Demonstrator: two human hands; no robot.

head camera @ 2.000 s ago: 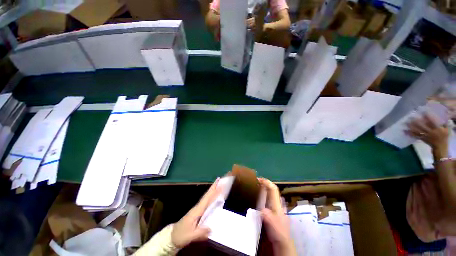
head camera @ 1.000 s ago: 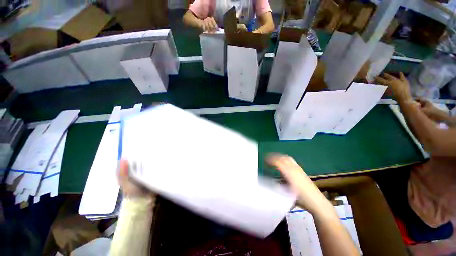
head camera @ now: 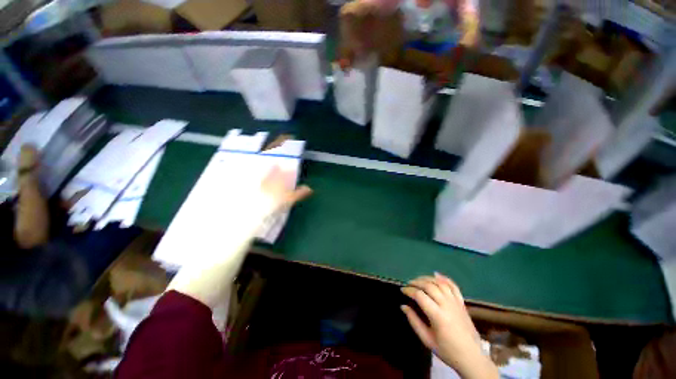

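Observation:
A stack of white carton blanks point(head camera: 215, 185) with a blue stripe near its far end lies on the green bench, left of centre. My left hand point(head camera: 280, 194) is over the stack's right part, blurred, fingers apart; I cannot tell if it touches the top blank. My right hand point(head camera: 439, 314) is at the bench's front edge, empty, fingers slightly spread. No carton is held in my hands.
Open cartons point(head camera: 530, 211) stand at the right. Closed white cartons point(head camera: 148, 63) line the far left. Other blanks point(head camera: 122, 174) lie left. A person point(head camera: 415, 29) is opposite; another's arm point(head camera: 31, 200) is at far left. A brown supply box point(head camera: 571, 344) is lower right.
The white carton piece held in front of me is gone from my hands. My left hand has moved forward over the stack; my right hand has lowered to the bench edge. The view has shifted.

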